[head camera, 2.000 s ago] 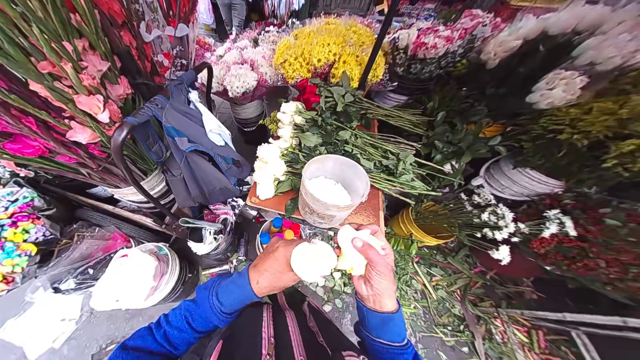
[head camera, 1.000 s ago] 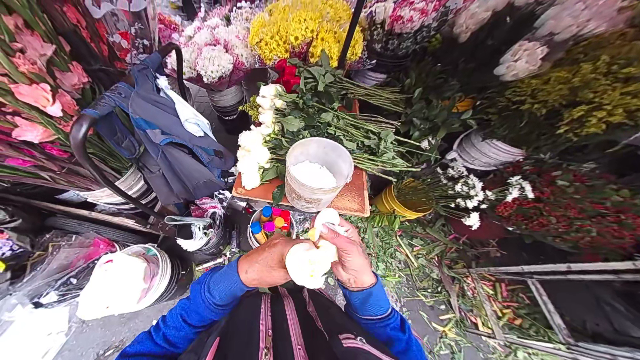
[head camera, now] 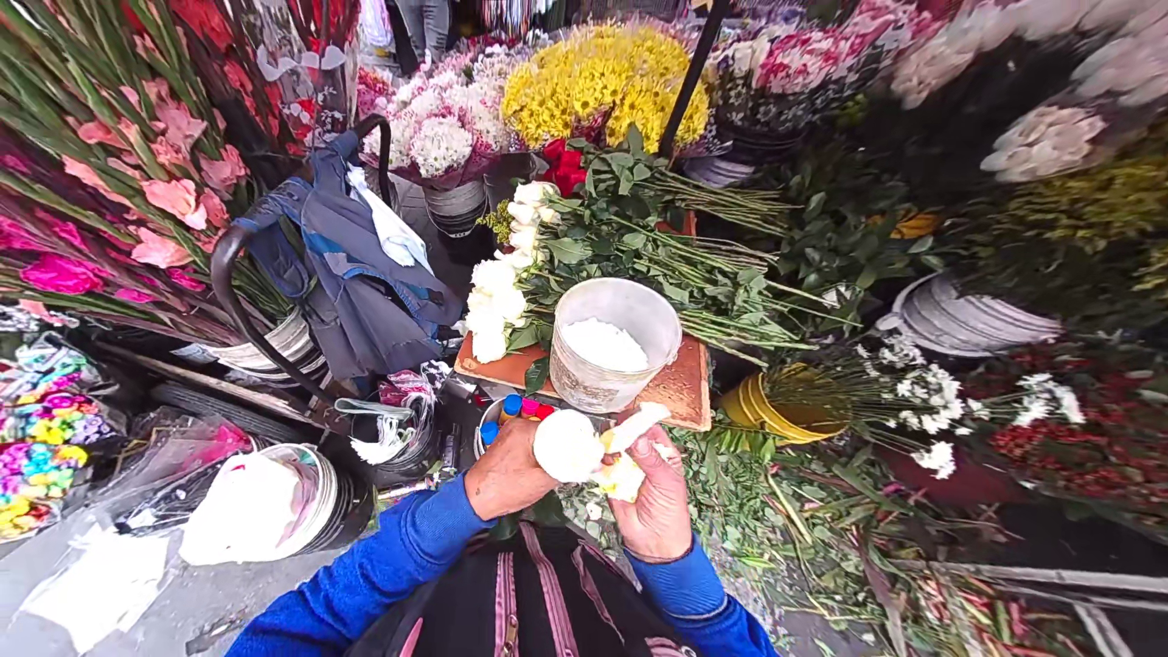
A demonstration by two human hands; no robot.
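My left hand (head camera: 513,470) is closed around a white rose (head camera: 568,446), its bloom turned up beside the fingers. Between the fingers and thumb of my right hand (head camera: 659,497) are loose white and yellowish petals (head camera: 623,474), close against the bloom's right side. Just beyond both hands stands a whitish plastic bucket (head camera: 604,388) with white material inside, on a reddish-brown board (head camera: 691,388). Behind the bucket lie white roses (head camera: 497,297) with long green stems (head camera: 730,301) pointing right.
A grey-blue backpack (head camera: 365,274) hangs at the left by a black bar. Blue-capped bottles (head camera: 511,405) stand near my left hand. A yellow bucket (head camera: 757,406) of white flowers leans at the right. Cut leaves and stems (head camera: 776,511) litter the ground. Yellow daisies (head camera: 602,87) stand at the back.
My right hand has moved slightly away from the bloom, and petals now show between its fingers. The view has shifted a little.
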